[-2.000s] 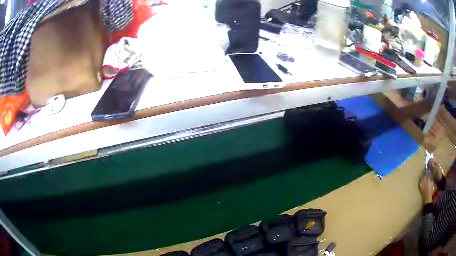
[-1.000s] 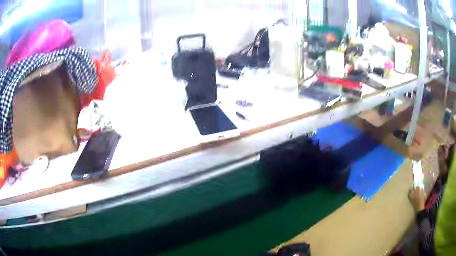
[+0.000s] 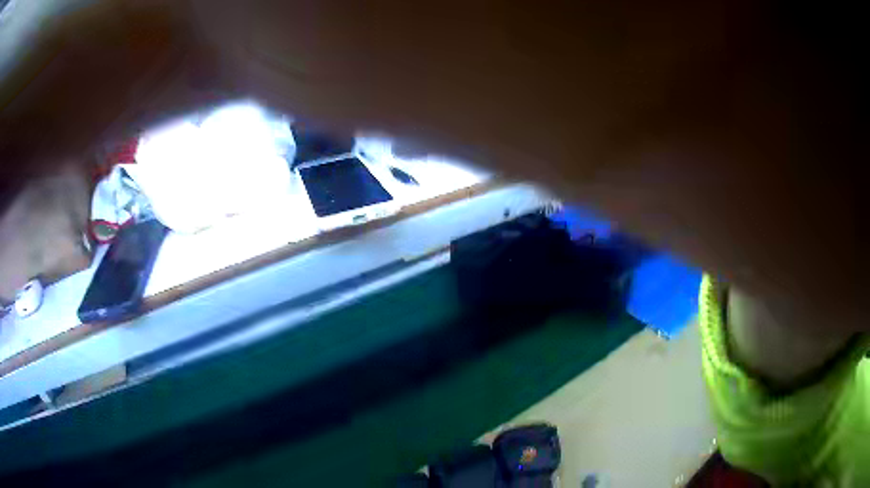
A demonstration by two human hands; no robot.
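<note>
A large, dark, blurred hand covers the top and right of the view, very close to the lens. Its wrist comes up from the lower right out of a bright yellow-green sleeve. It may be my right hand, but the frame does not settle whose it is. Its fingers cannot be made out. My left hand is not seen. Small black pouches sit in a row at the bottom edge, cut off by it; the end one has an orange mark.
A dark green belt runs below a white shelf. The shelf holds a dark phone and a black-screened tablet. A black bundle lies by a blue sheet. The tan bench top is at right.
The blurred hand and yellow-green sleeve have come across the lens, hiding the upper and right areas. The view has shifted; after dropping almost out of sight, the pouches show again at the bottom.
</note>
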